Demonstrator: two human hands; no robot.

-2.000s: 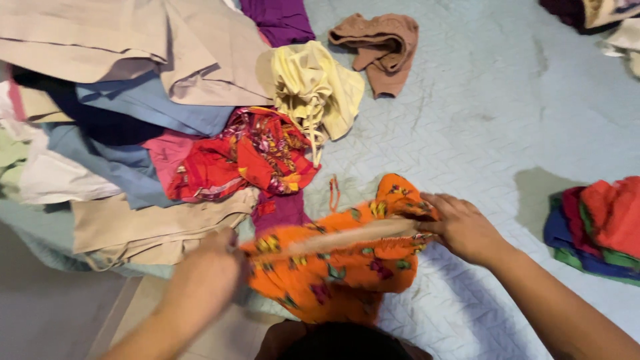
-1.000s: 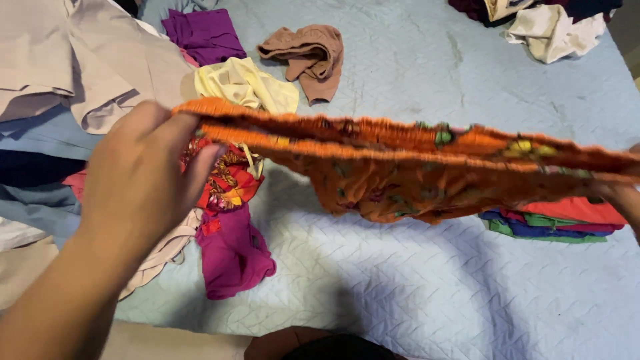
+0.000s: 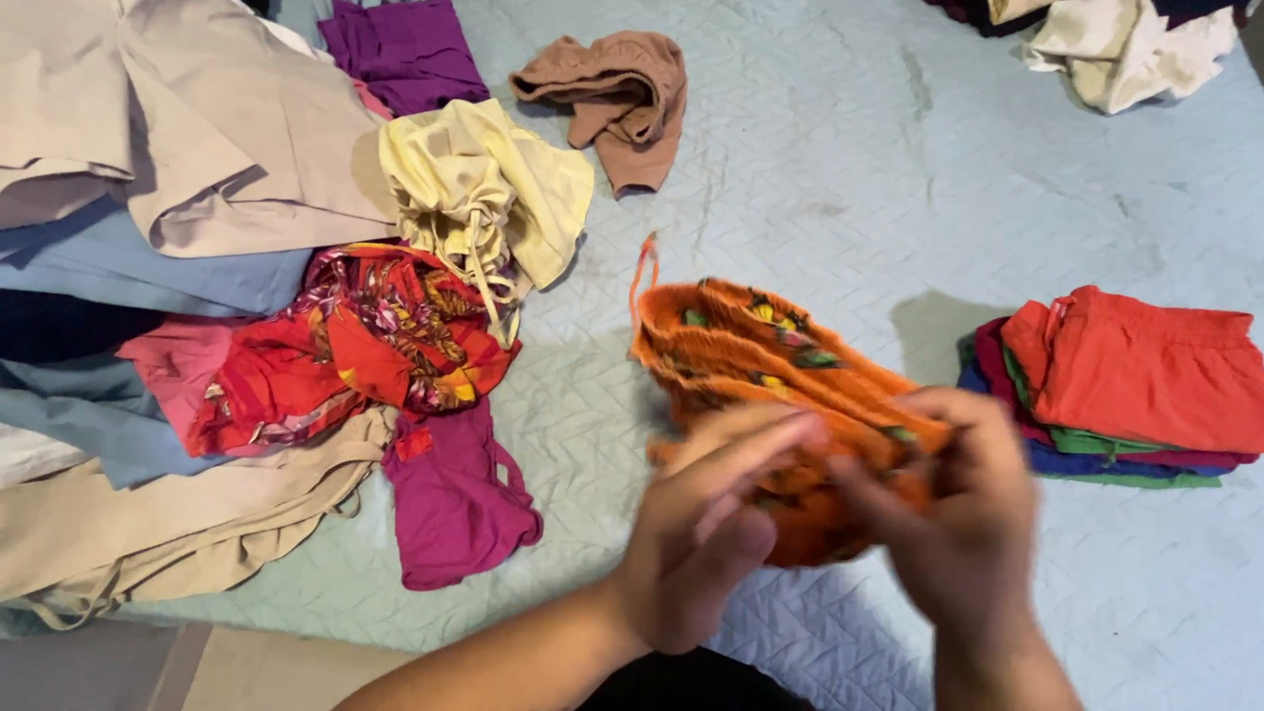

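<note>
An orange floral garment with a gathered elastic waistband [image 3: 770, 346] is bunched up in front of me, over the bed cover. My right hand [image 3: 963, 504] grips its right end, thumb toward the middle. My left hand [image 3: 706, 523] is at its near left side with bent fingers; blur hides whether it pinches the cloth. An orange cord loops up from the garment's far left corner. To the right of my hands lies a stack of folded garments, with a red one [image 3: 1150, 370] on top.
On the left are heaped beige garments [image 3: 257, 138], a red patterned garment [image 3: 395, 346], a pale yellow one with ties [image 3: 494, 188] and a magenta one [image 3: 454, 504]. A brown garment [image 3: 632, 99] lies farther back, white cloth [image 3: 1126, 49] at the far right, all on a light blue quilted cover [image 3: 810, 178].
The orange garment was stretched wide between both hands a second ago; now it is gathered and bunched. My hands have come close together.
</note>
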